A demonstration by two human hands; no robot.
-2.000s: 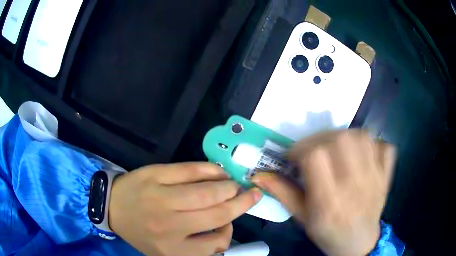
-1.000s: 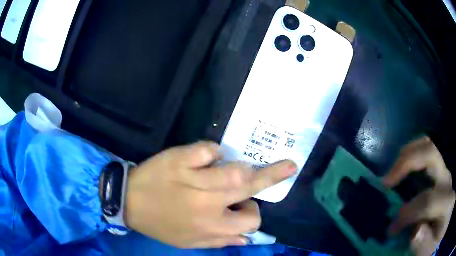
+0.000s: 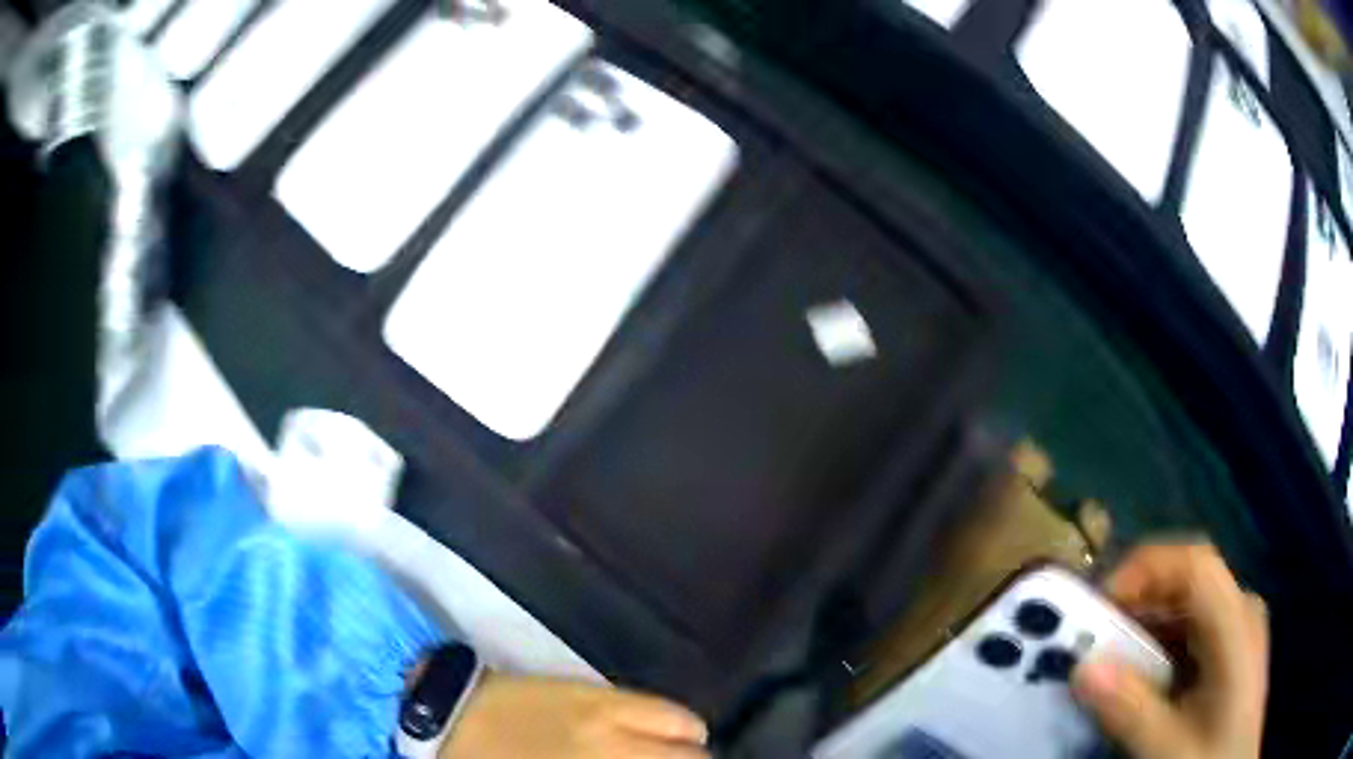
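Observation:
A white smartphone (image 3: pixel 979 697), back side up with black camera rings, is at the bottom right, cut off by the lower edge. My right hand (image 3: pixel 1187 645) grips its camera end. The phone is off its fixture, whose tan cushion (image 3: pixel 950 571) shows beside it. My left hand (image 3: pixel 579 719) is at the bottom edge, blurred and partly cut off; its fingertips are near the black tray's lower edge, and I cannot tell whether it holds anything. The green template is not in view.
A black phone tray (image 3: pixel 534 497) holds several white phones and a pocket with a small white square (image 3: pixel 841 332). More trayed phones (image 3: pixel 1113 89) stand at the upper right. A white label strip (image 3: pixel 131 252) hangs at the left.
The view has shifted towards the tray. My right hand has let go of the green template and taken the phone, which has come off the fixture. My left hand has come off the phone's labelled end.

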